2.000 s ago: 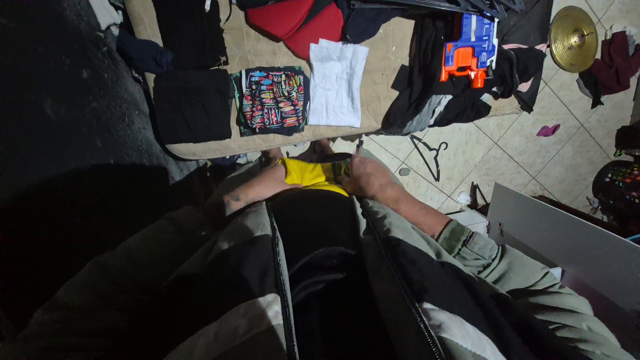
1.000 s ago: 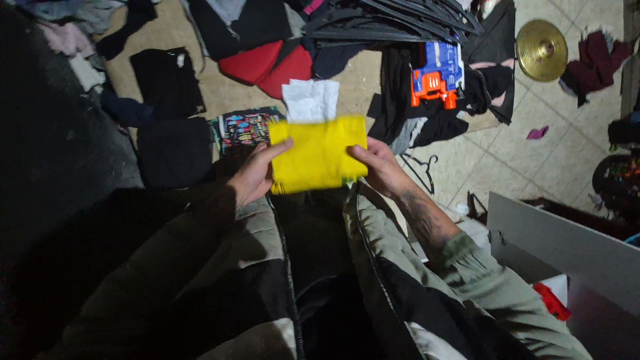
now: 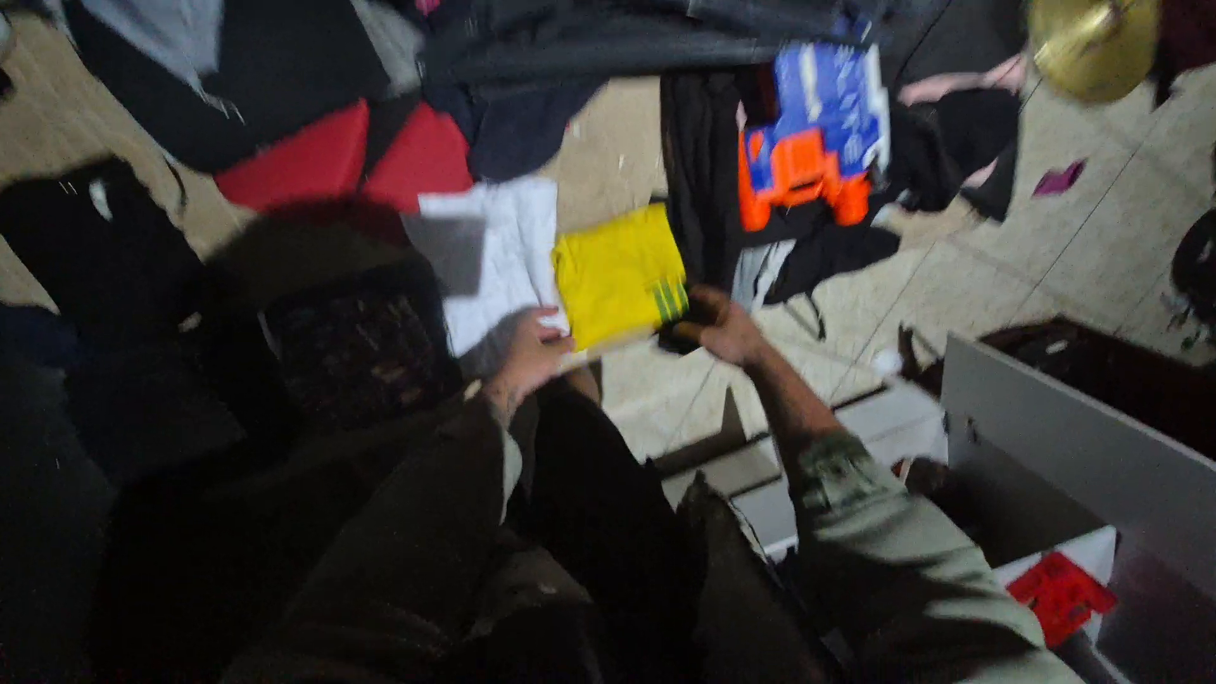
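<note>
A folded yellow garment with green stripes at one corner is at the edge of the padded surface, close against the right side of a folded white cloth. My left hand grips its lower left corner, with fingers near the white cloth. At the striped right edge, my right hand holds the garment; its fingertips are dark and blurred. In shadow to the left of the white cloth lies a folded dark patterned garment.
Black folded clothes lie at the left, red pieces behind the white cloth. A blue and orange toy blaster rests on dark clothes. A brass cymbal is at upper right, a white panel at lower right.
The yellow garment, held up over the white cloth a second ago, has moved down to the right of it with both hands. The view has shifted closer to the clothes.
</note>
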